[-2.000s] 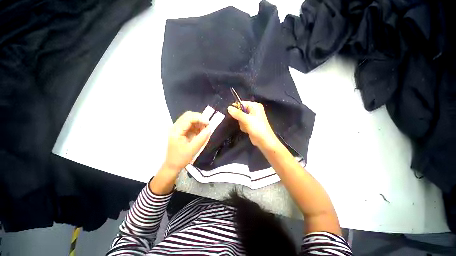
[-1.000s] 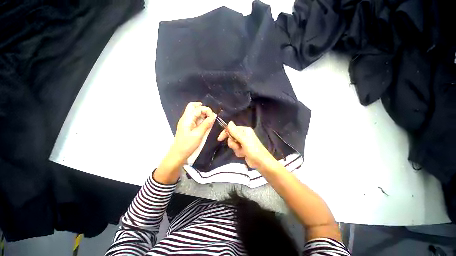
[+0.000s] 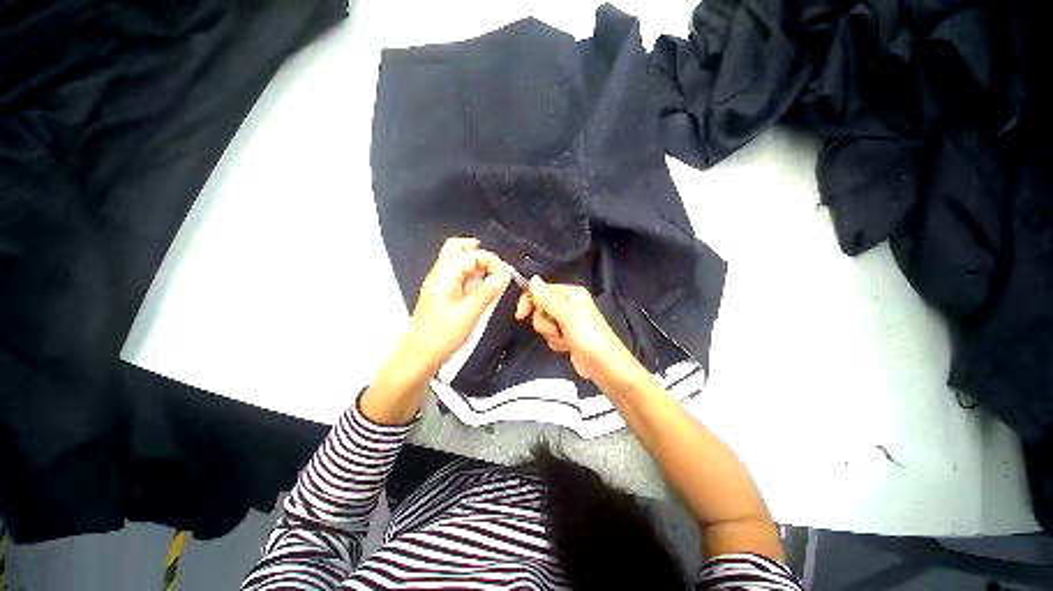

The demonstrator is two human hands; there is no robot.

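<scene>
Dark trousers (image 3: 520, 127) lie spread in front of me, speckled with lint. The white waistband lining (image 3: 525, 404) with dark lines curves along the near edge. My left hand (image 3: 453, 298) pinches the trousers at the left end of the waist opening, by the white strip. My right hand (image 3: 568, 327) holds thread snips (image 3: 518, 278), mostly hidden in the fist. The thin blades point up-left and meet my left fingertips. What lies between the fingertips is too small to tell.
Dark garments are heaped at the left (image 3: 104, 231) and at the right (image 3: 924, 150) of the white table (image 3: 266, 254). A loose dark thread (image 3: 888, 455) lies on the table at right. Yellow-and-black tape (image 3: 176, 560) shows on the floor at lower left.
Since two seconds ago my right hand has moved down and left, bringing the blades to my left fingertips. My left fingers have closed around the raised white strip end, which is now mostly hidden.
</scene>
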